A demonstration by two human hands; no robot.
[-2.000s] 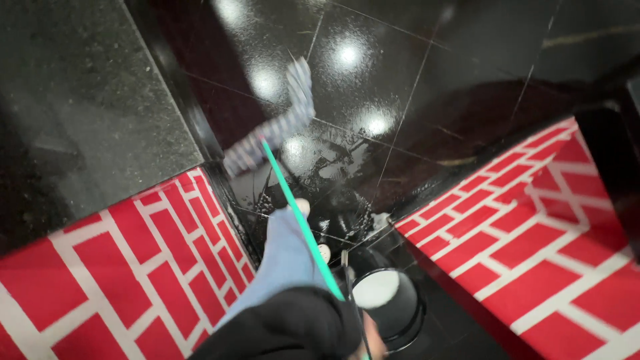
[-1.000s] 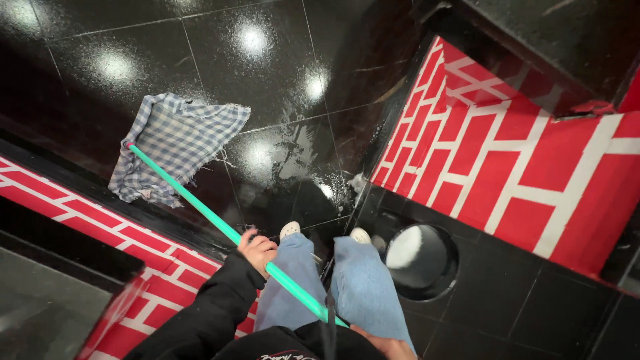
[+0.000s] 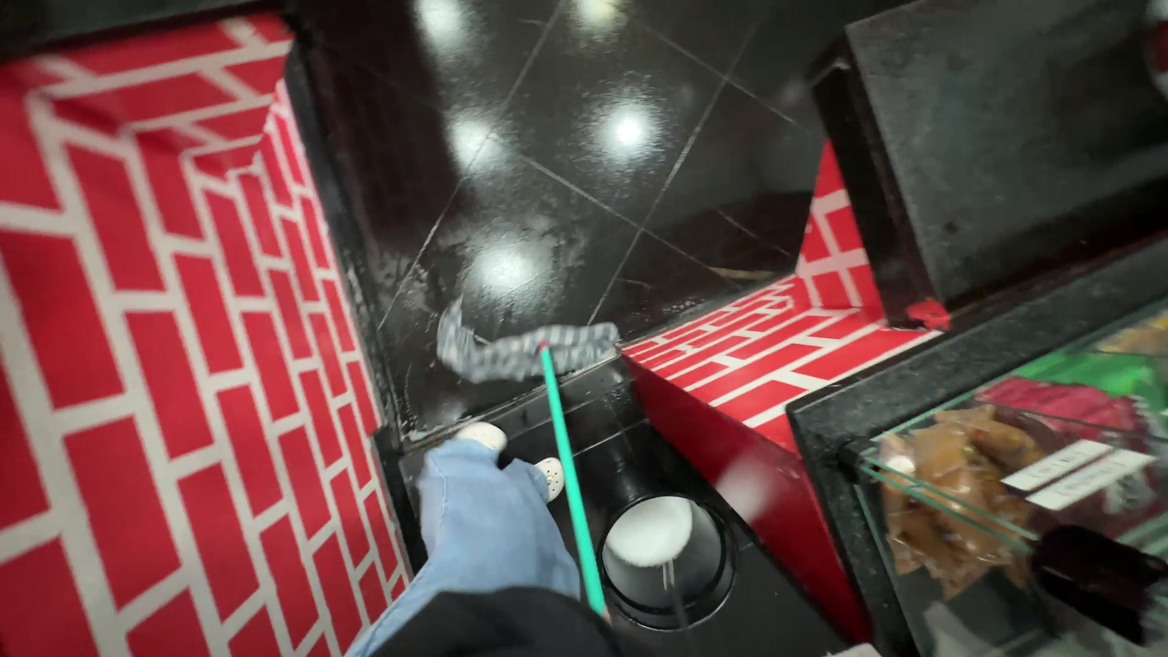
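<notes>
A green mop pole (image 3: 568, 484) slants up from the bottom middle to a grey-and-white checked cloth (image 3: 529, 351), which lies bunched and blurred on the wet black tiles. At the pole's lower end, beside a black sleeve (image 3: 511, 625), only a sliver of what may be my left hand shows; its grip is hidden. My right hand cannot be made out. Right of the pole stands a round black bucket (image 3: 721, 584) with whitish contents. My legs in light blue jeans (image 3: 488, 525) and white clogs (image 3: 484, 436) are left of the pole.
Red-and-white brick-patterned panels (image 3: 201, 338) rise at the left, with another such panel (image 3: 730, 356) at the right. A dark counter (image 3: 1013, 137) juts in at upper right. Below it stands a glass display case (image 3: 867, 465) with wrapped food. Lights reflect off the dark floor tiles (image 3: 657, 228).
The cloth was spread wide beside the left brick panel one second ago; now it is bunched near the right panel's corner. The view has turned, and the display case has come in.
</notes>
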